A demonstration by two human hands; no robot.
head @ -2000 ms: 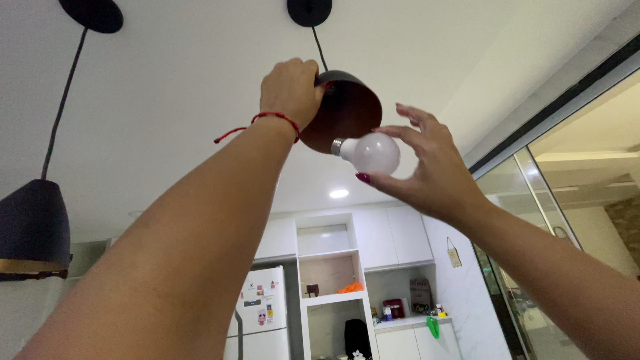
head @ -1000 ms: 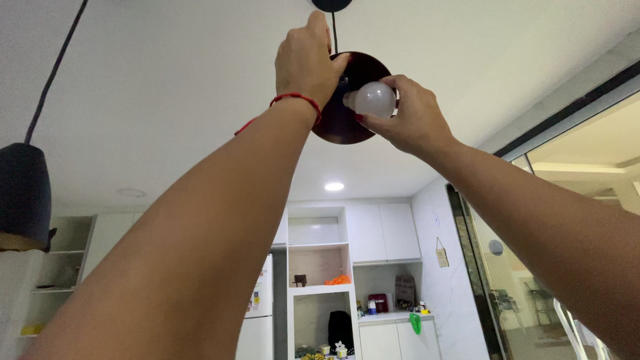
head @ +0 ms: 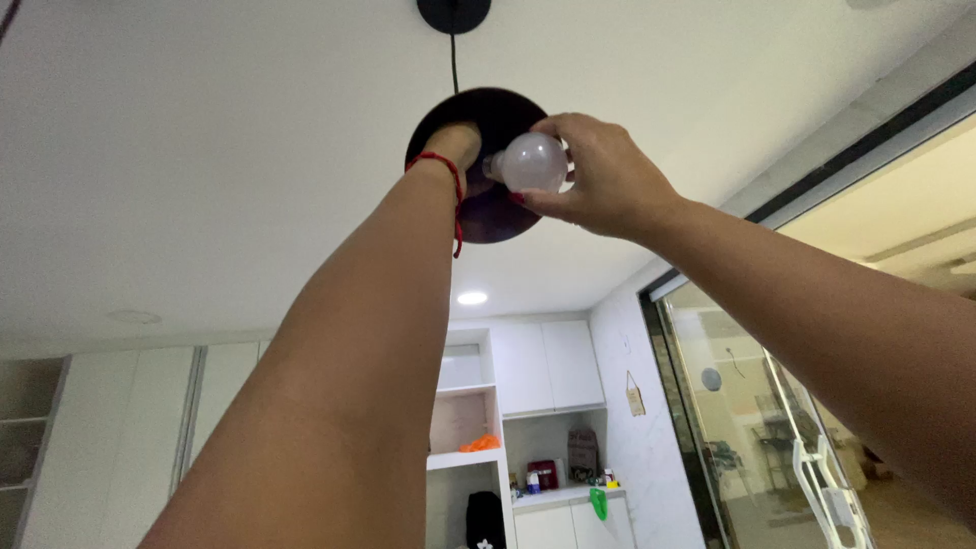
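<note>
A dark pendant lamp shade (head: pixel 499 221) hangs by a cord from a round black ceiling mount (head: pixel 454 11), its open underside facing me. My left hand (head: pixel 455 145), with a red cord bracelet at the wrist, reaches inside the shade; its fingers are hidden in the dark, so what they touch cannot be told. My right hand (head: pixel 602 171) holds a white light bulb (head: pixel 534 162) between thumb and fingers at the shade's right side. The bulb's base points left, toward the inside of the shade and my left hand.
A lit recessed ceiling light (head: pixel 472 298) shows beyond the shade. White cabinets (head: pixel 549 366) and shelves holding an orange item (head: pixel 479 444) stand at the back. On the right is a glass door (head: pixel 732 427) with a white handle.
My left hand has gone from the outside top of the shade to its inside. The shade's underside now faces me more than two seconds ago. My right hand still holds the bulb.
</note>
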